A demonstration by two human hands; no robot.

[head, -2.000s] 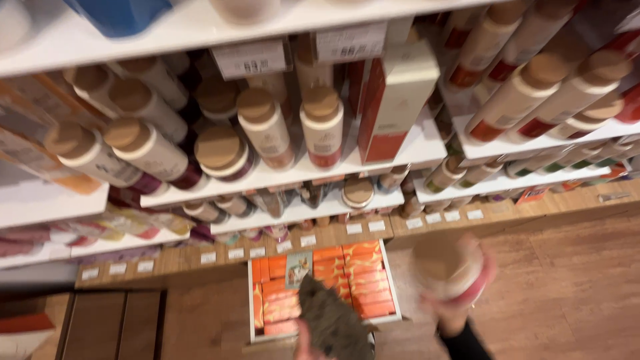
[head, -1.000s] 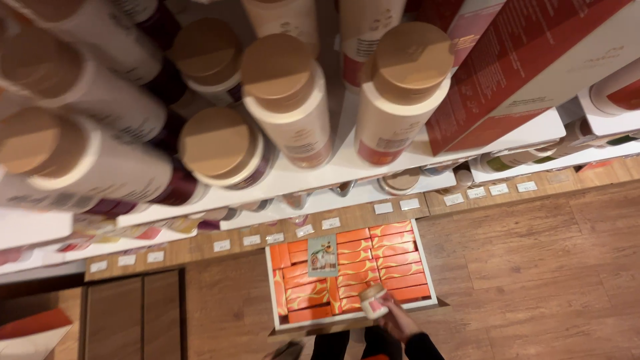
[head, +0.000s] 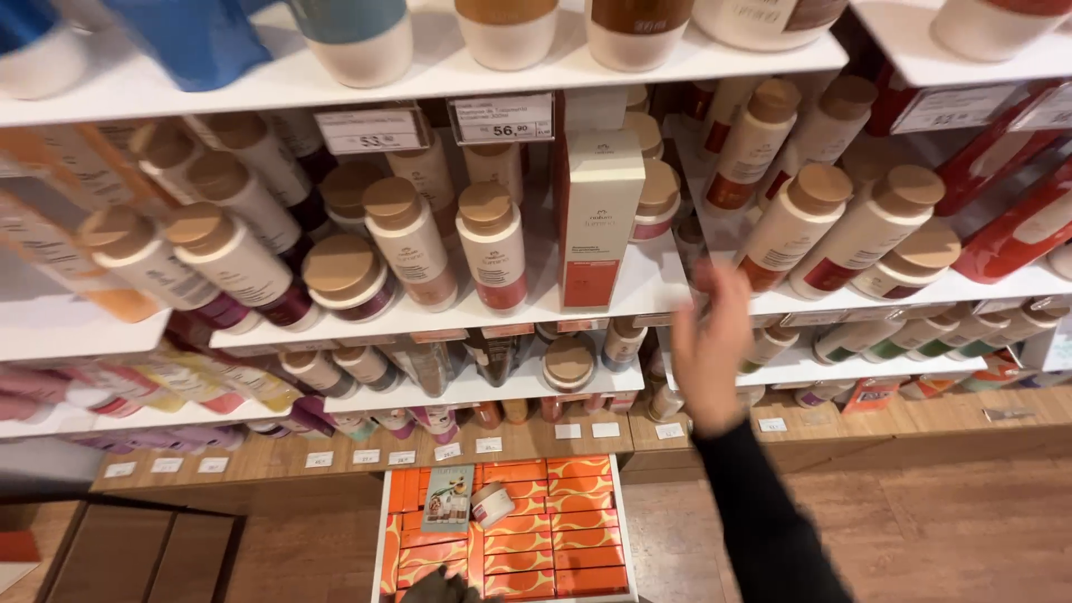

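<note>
My right hand (head: 713, 347), in a black sleeve, is raised in front of the gap between two white shelf sections. It is blurred, its fingers look spread, and nothing shows in it. Nearest it are a tall white and red box (head: 600, 222) and a small jar with a tan lid (head: 656, 199) on the shelf. Below, a white and pink jar (head: 492, 504) rests tilted on orange patterned boxes (head: 517, 540) in an open drawer, beside a small picture card (head: 448, 499). A dark, cloth-like thing (head: 444, 586) pokes in at the bottom edge; my left hand cannot be made out.
White shelves (head: 536, 322) hold rows of tan-capped bottles (head: 492, 247). Another shelf (head: 452, 79) with larger containers overhangs them, with price tags (head: 502, 119) on its edge. A wooden ledge (head: 276, 461) runs above the drawer. Brown boxes (head: 126, 548) stand at the lower left.
My right hand held a jar before, most recently over the drawer. Now it is up by the shelf without it, and a jar lies on the orange boxes. The view has moved back from the bottles.
</note>
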